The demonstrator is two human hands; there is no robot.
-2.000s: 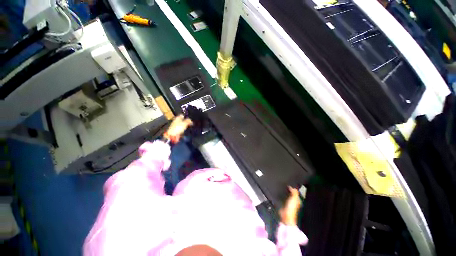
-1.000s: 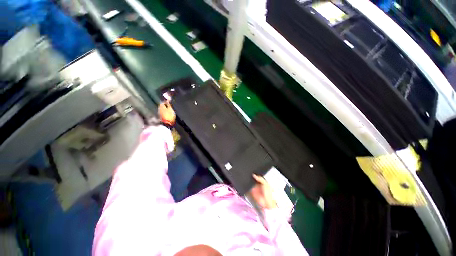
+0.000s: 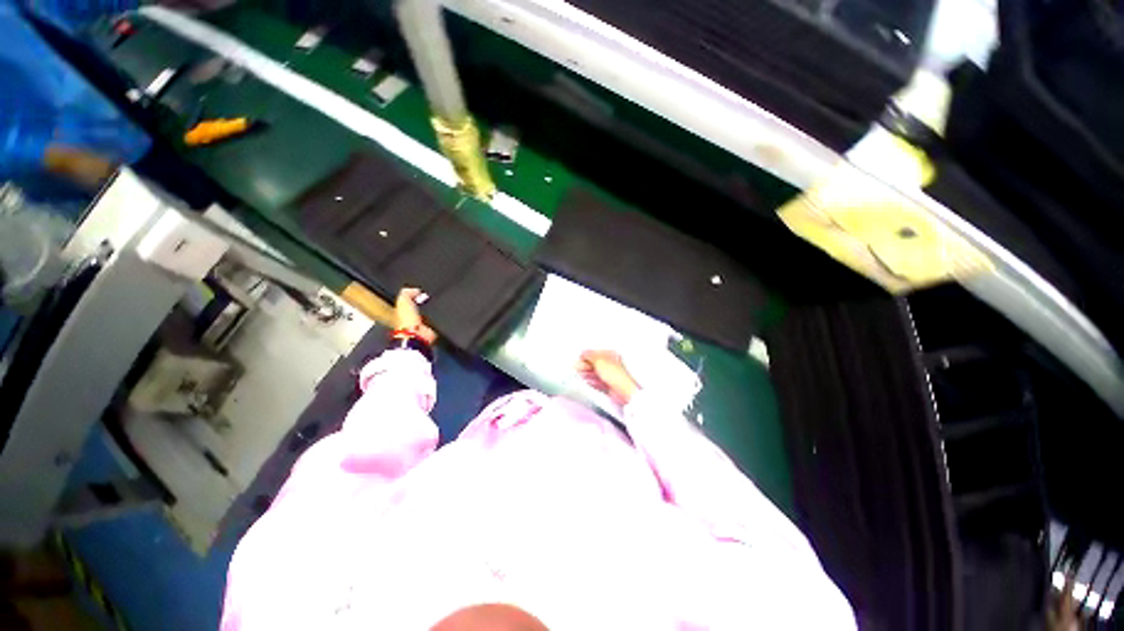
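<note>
A black foam tray (image 3: pixel 407 253) lies on the green bench in front, with a few small pale specks on it and no panels visible. My left hand (image 3: pixel 412 318) is at its near edge, beside a small white spot; whether it grips anything is unclear. My right hand (image 3: pixel 604 371) is over the white sheets (image 3: pixel 570 316), fingers curled; I cannot tell if it holds anything. A second black foam tray (image 3: pixel 653 268) lies beyond the sheets to the right, a small white piece on it.
A tall stack of black trays (image 3: pixel 863 431) stands at right. A grey-white machine (image 3: pixel 197 253) is at left. An orange-handled tool (image 3: pixel 219 131) lies far left. Small modules (image 3: pixel 390 88) sit on the belt. A post with yellow wrapping (image 3: pixel 462 154) and a perforated yellowish plate (image 3: pixel 881 234) are ahead.
The tray that was between both hands now lies left on the bench. My right hand has come away from it to the white sheets, which are more exposed. The view has turned.
</note>
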